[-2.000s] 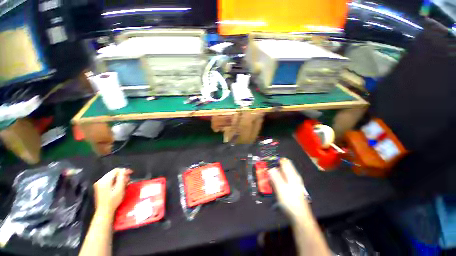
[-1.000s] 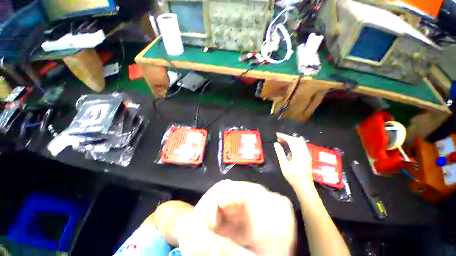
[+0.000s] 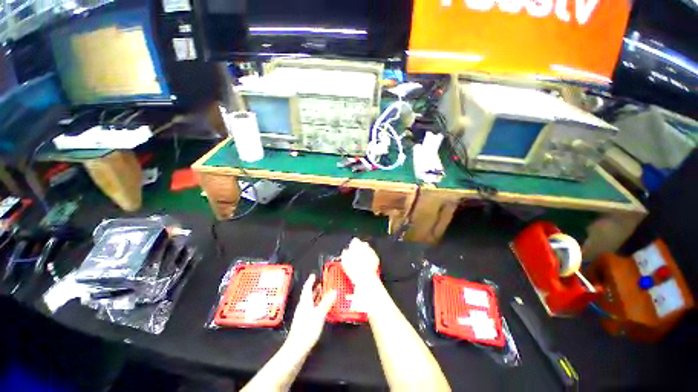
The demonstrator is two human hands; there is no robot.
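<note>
Three red set-top boxes lie in a row on the black bench: the left box (image 3: 254,295), the middle box (image 3: 346,295) and the right box (image 3: 467,310), with clear plastic bags around them. My left hand (image 3: 310,310) is at the left edge of the middle box, thumb over its face. My right hand (image 3: 361,264) is at the back of the same box, fingers bunched, covering part of it. What its fingertips hold is hidden. The remote control (image 3: 545,342) lies right of the right box.
Bagged black units (image 3: 126,264) lie at left. A red tape dispenser (image 3: 549,268) and an orange test box (image 3: 643,291) stand at right. The raised green-topped shelf (image 3: 306,173) behind carries two oscilloscopes (image 3: 528,134). A screen (image 3: 520,38) behind shows orange.
My right hand has moved left from beside the right box to the middle box. My left hand has come onto the middle box. The view has tilted up.
</note>
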